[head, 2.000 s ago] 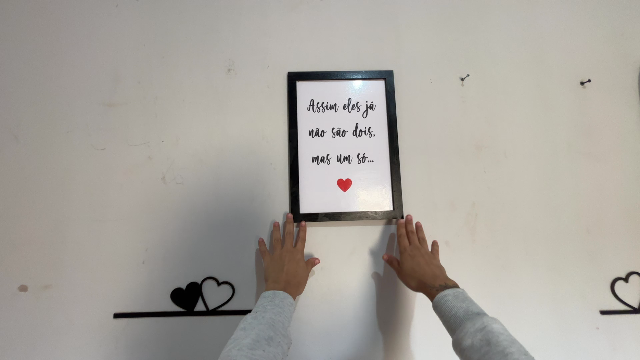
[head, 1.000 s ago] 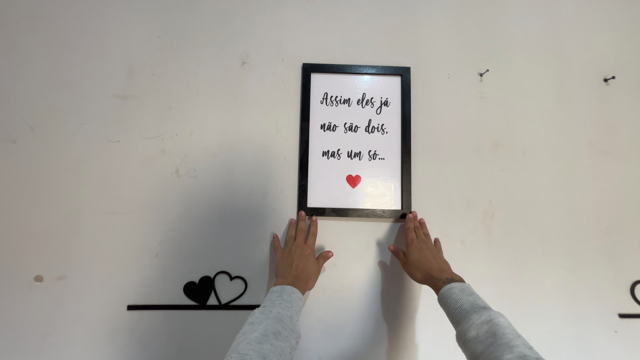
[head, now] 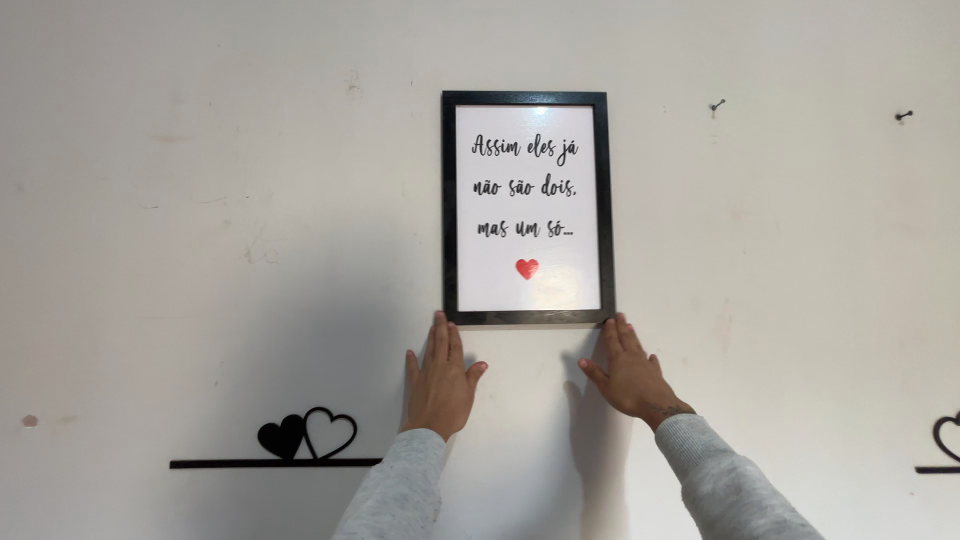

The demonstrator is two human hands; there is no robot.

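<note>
A black picture frame (head: 604, 210) is upright on the pale wall, holding a white print with black script and a red heart. My left hand (head: 441, 379) lies with fingers spread at the frame's lower left corner, its fingertips touching the edge. At the lower right corner, the fingertips of my right hand (head: 630, 369) meet the frame in the same way. Neither hand is closed around anything. What holds the frame from behind is hidden.
Two nails or screws (head: 718, 105) (head: 904, 116) stick out of the wall at the upper right. A black heart wall ornament (head: 274, 464) with a bar is at the lower left, partly behind my left sleeve. Part of a similar ornament (head: 937, 470) shows at the right edge.
</note>
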